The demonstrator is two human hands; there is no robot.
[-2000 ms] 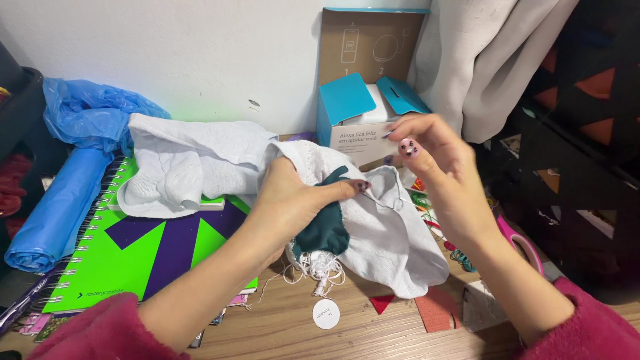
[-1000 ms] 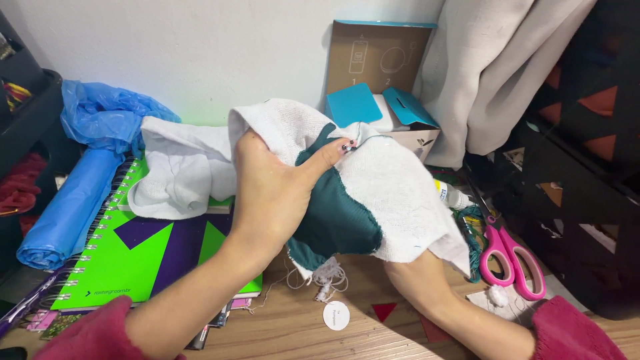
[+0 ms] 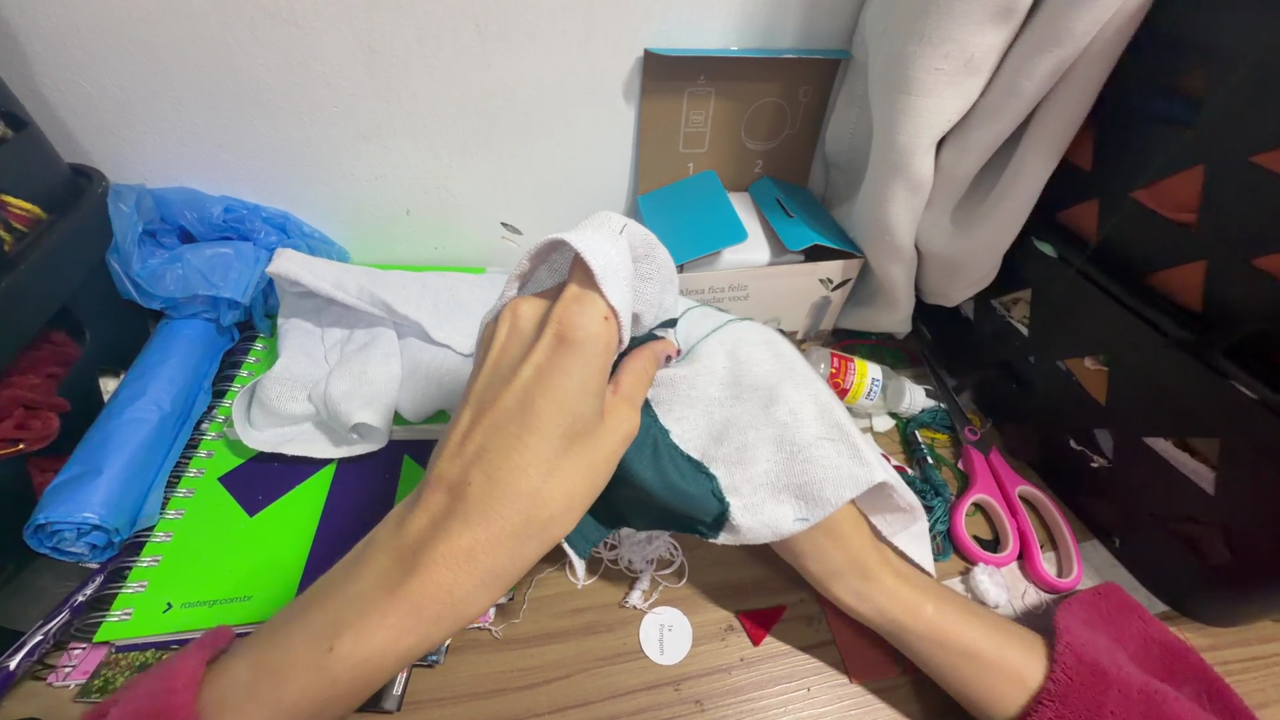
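My left hand grips a white woven cloth near the middle of the view, its thumb pressing at the top of a dark green fabric patch that lies against the cloth. A fold of the cloth curls over my left fingers. Green thread loops over the cloth just right of the thumb. My right hand is under the cloth; only the wrist and forearm show, so its fingers and any needle are hidden. The cloth's other end rests on a green and purple spiral notebook.
Pink-handled scissors, a glue bottle and green embroidery floss lie at right beside a black crate. An opened box stands behind. A blue plastic bag roll lies left. White string, a round tag and a red triangle are in front.
My right hand was raised above the cloth two seconds ago; it has gone down and beneath it. The cloth has been lifted and turned, and the scissors and glue bottle have come into fuller view.
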